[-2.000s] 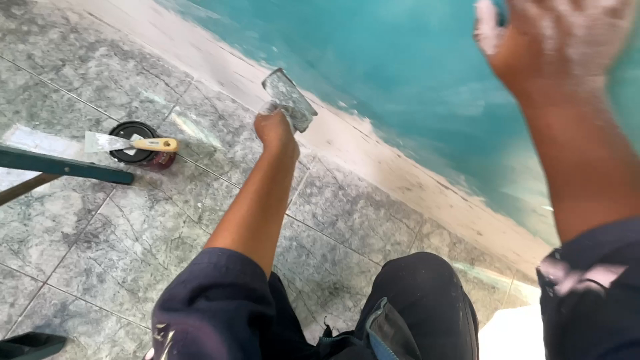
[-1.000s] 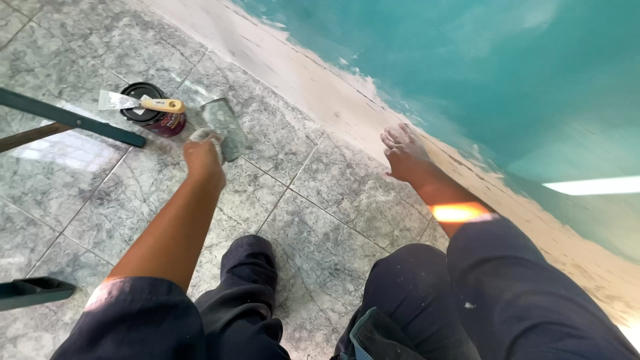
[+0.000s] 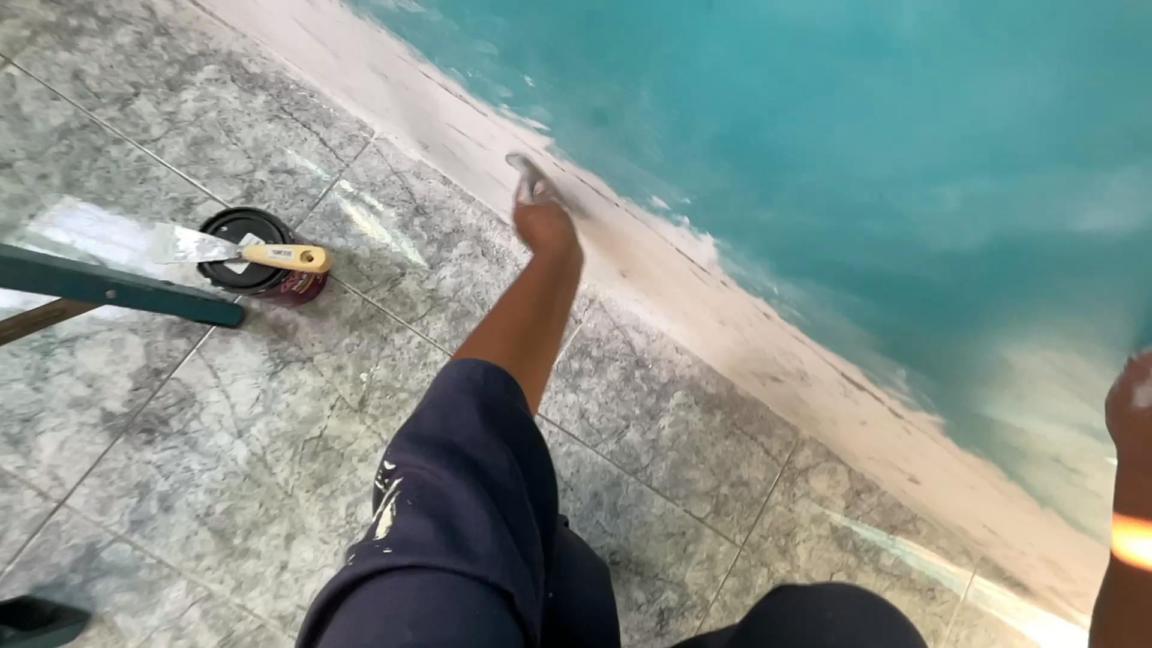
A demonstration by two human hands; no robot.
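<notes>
My left hand (image 3: pixel 547 220) grips a flat sanding tool (image 3: pixel 533 180), seen nearly edge-on and a little blurred, against the whitish filled strip (image 3: pixel 720 324) along the foot of a teal painted wall (image 3: pixel 765 135). My right hand (image 3: pixel 1132 400) is partly cut off at the right edge of the view, close to the wall. White dust shows on it; its fingers are mostly hidden, so I cannot tell whether it holds anything.
A putty knife (image 3: pixel 283 257) with a pale yellow handle lies across the black lid of a dark red can (image 3: pixel 297 286) on the grey tiled floor (image 3: pixel 270 432). Beside the can, a dark green metal leg (image 3: pixel 117 283) reaches in from the left. Another dark foot (image 3: pixel 40 621) is at bottom left.
My left hand has moved with the tool from over the floor tiles near the can to the whitish strip. My right hand has left the strip's middle and is now at the far right.
</notes>
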